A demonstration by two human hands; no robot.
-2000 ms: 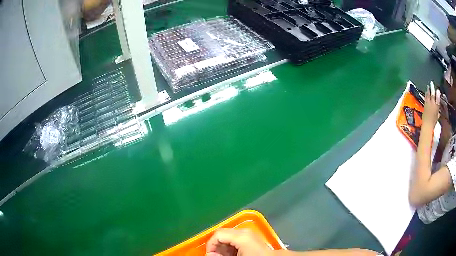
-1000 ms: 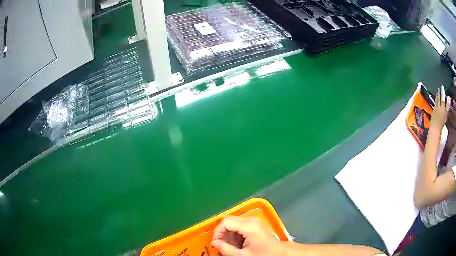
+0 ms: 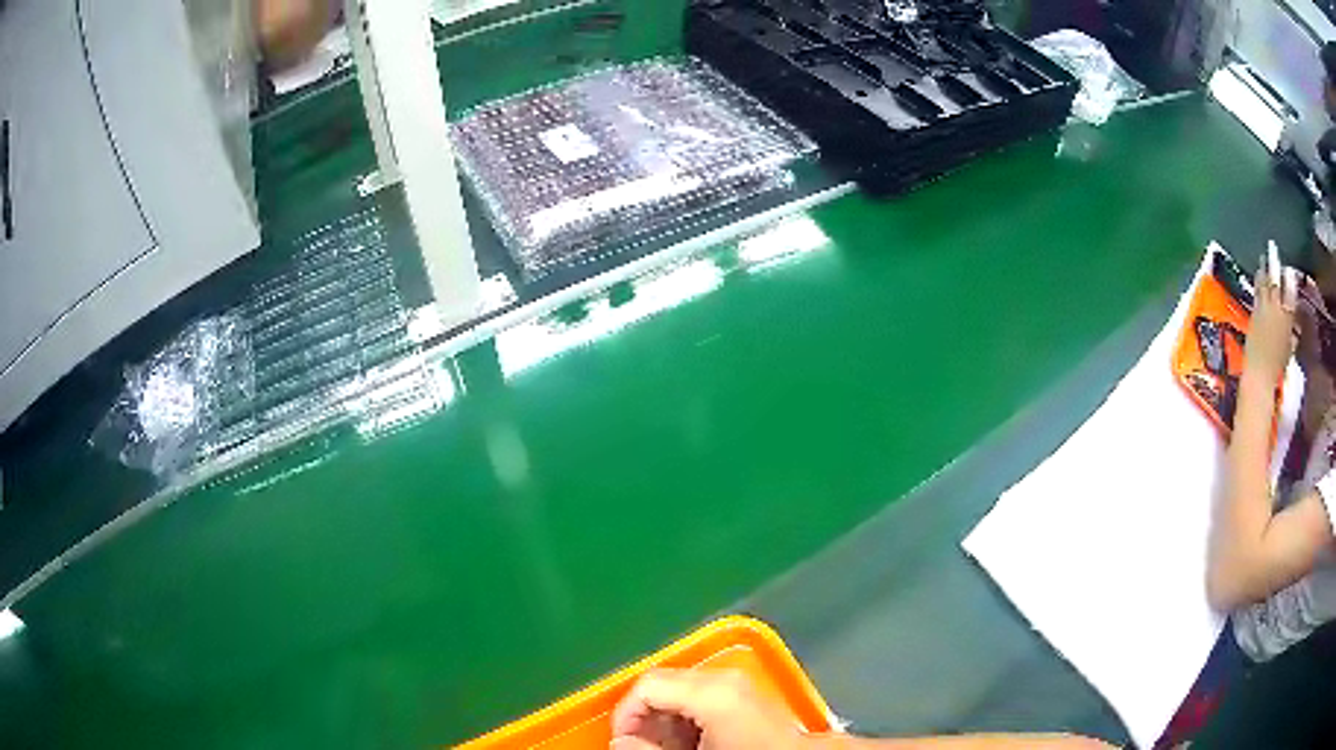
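Note:
The bright orange tray (image 3: 747, 639) is cut off by the bottom edge of the picture, and only its far corner and rims show. My right hand (image 3: 711, 709) is over the tray, with its forearm coming in from the lower right. Its fingers are curled and the fingertips lie at the bottom edge, so whether they hold anything cannot be told. My left hand is out of the picture.
A green belt (image 3: 659, 454) runs beyond the tray. A clear tray stack (image 3: 630, 161), black trays (image 3: 894, 88), a pale post (image 3: 418, 176) and crumpled plastic (image 3: 169, 403) are beyond it. At right, a person's arm (image 3: 1253, 469) is over a white sheet (image 3: 1099, 513) and orange tray (image 3: 1194, 344).
The view shifted: the near tray came up in the picture, showing small dark parts, then dropped back down. My right hand stayed over it with fingers curled.

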